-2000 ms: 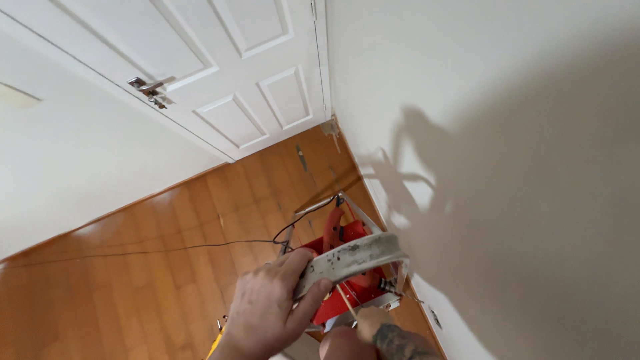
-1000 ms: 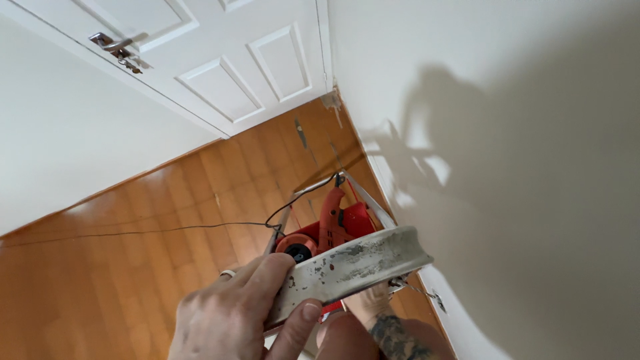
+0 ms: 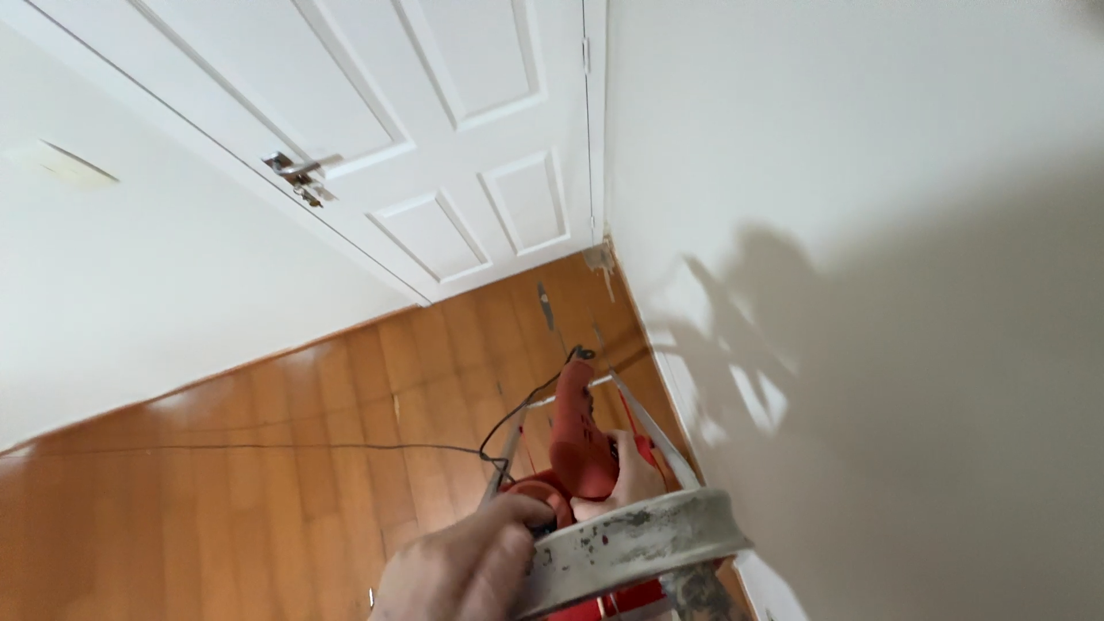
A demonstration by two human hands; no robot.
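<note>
My left hand [image 3: 466,561], slightly blurred, grips the left end of the worn, paint-spotted top rail [image 3: 638,539] of a stepladder. Its fingertips reach over a round red-and-black part [image 3: 543,500]. Beyond the rail, my right hand [image 3: 634,483] is closed around the body of a red corded power tool [image 3: 580,431], whose handle points up toward the door. The rail crosses in front of my right forearm. A black cord [image 3: 526,401] runs from the handle end. Below the rail shows part of a red tray or container [image 3: 634,597], mostly hidden.
The ladder's light side rails [image 3: 660,431] extend down toward the wood floor [image 3: 302,492]. A white panelled door [image 3: 431,172] with a metal handle [image 3: 297,168] stands ahead. A white wall [image 3: 862,129] rises close on the right. The cord trails left across the floor.
The red power tool has come up from among the things behind the rail, with my right hand now on it. My left hand stays at the rail's left end.
</note>
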